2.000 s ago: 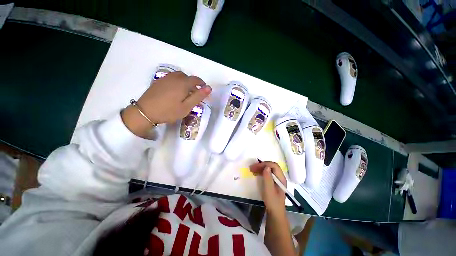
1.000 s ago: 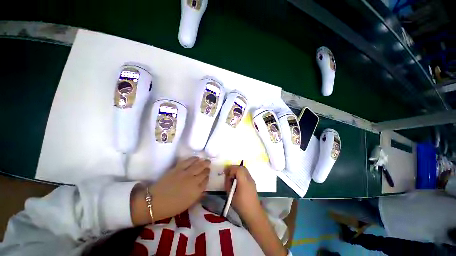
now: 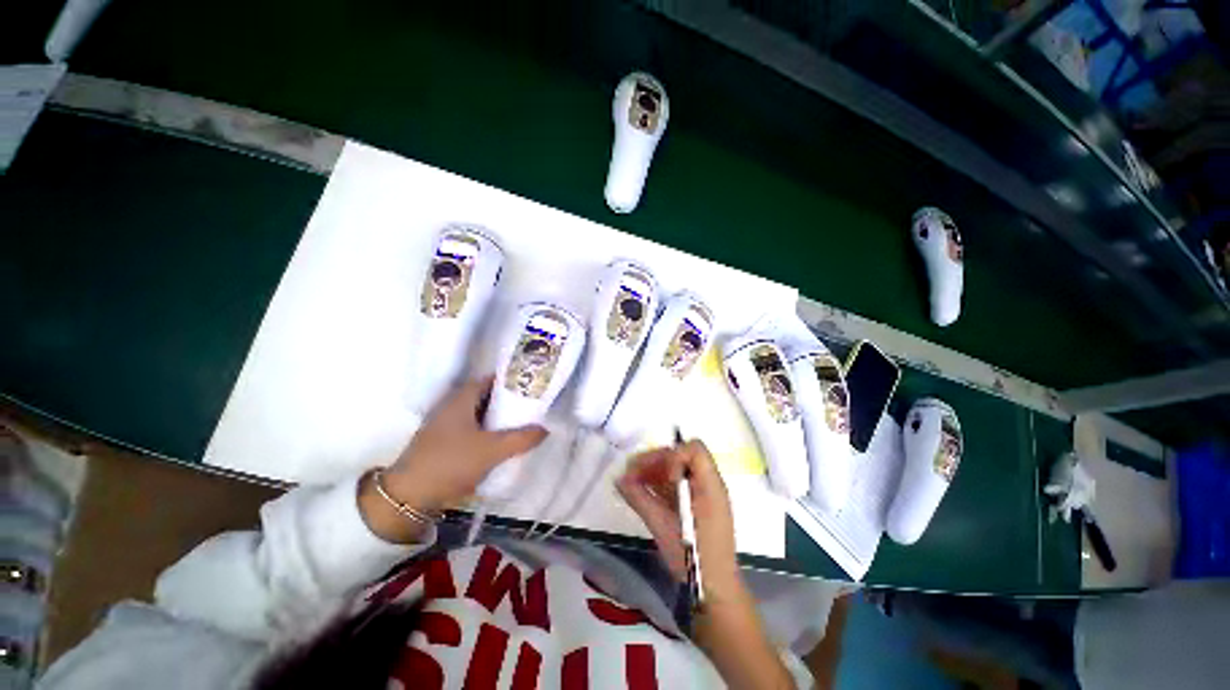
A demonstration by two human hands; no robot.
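Note:
Several glossy white handsets with gold-brown panels lie on a white paper sheet (image 3: 324, 337). My left hand (image 3: 459, 452) is around the lower part of one handset (image 3: 537, 361), thumb across its tail. Another handset (image 3: 456, 303) lies to its left, and two more, one of them (image 3: 623, 330) close by, lie to its right. My right hand (image 3: 688, 506) holds a slim white pen (image 3: 688, 526) with a dark end, above the paper's lower part. Thin white leads run from the tails towards my body.
Two handsets (image 3: 778, 411) lie side by side on a tilted record sheet (image 3: 863, 519). A black phone (image 3: 873, 391) and another handset (image 3: 925, 472) are beside them. Two handsets (image 3: 634, 142) lie on the dark green belt (image 3: 782, 175). A hand tool (image 3: 1086, 506) and blue bin (image 3: 1198, 512) are far right.
My left hand has moved from the paper's lower edge onto a handset, which sits closer to the pair at its right. My right hand still holds the pen. The view has shifted.

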